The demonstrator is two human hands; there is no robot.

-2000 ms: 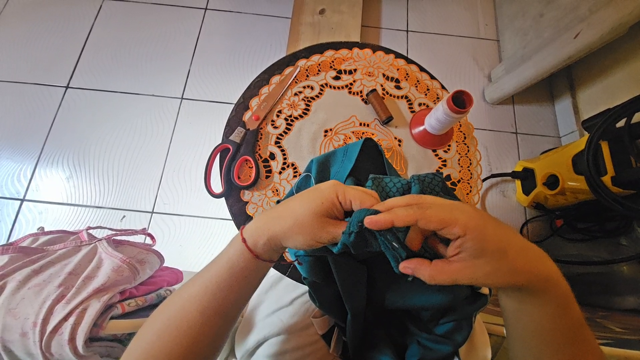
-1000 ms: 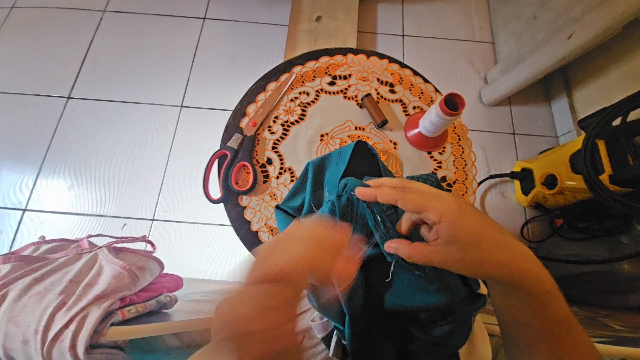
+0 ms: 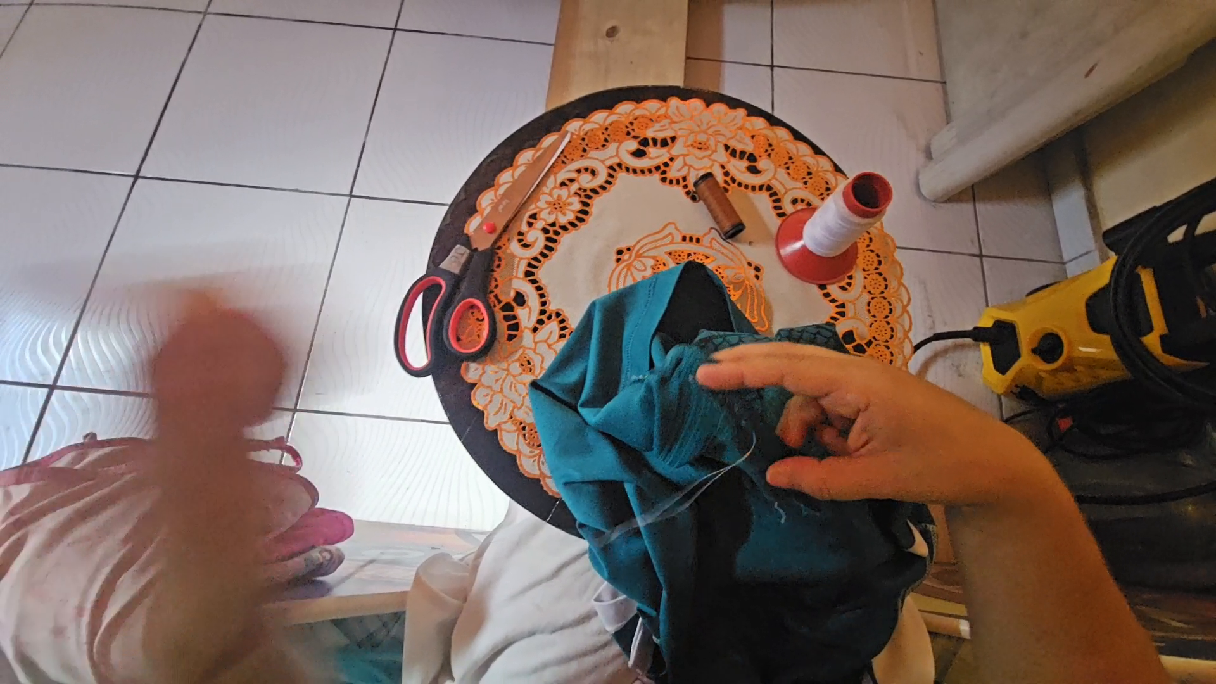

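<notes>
Teal fabric (image 3: 627,418) lies bunched over the lap and the near edge of a round table (image 3: 456,399). My right hand (image 3: 855,427) rests on it, its fingers curled at the cloth; whether they pinch it is unclear. A pale thread runs across the fabric below the fingers. My left hand (image 3: 218,370) is a blur far to the left, away from the cloth; its fingers cannot be made out. Scissors (image 3: 475,275) with black and red handles lie on the table's left side. A brown thread spool (image 3: 719,205) lies near a white thread cone (image 3: 833,228) on a red base.
An orange and white cutwork doily (image 3: 608,199) covers the tabletop. Folded pink clothes (image 3: 85,541) lie at lower left. To the right sits a yellow and black machine (image 3: 1083,332) with coiled black cables. A wooden board (image 3: 617,47) extends behind the table over the tiled floor.
My left hand has left the cloth and moved far to the left. My right hand has stayed at the fabric. The pale thread now shows more plainly across the cloth.
</notes>
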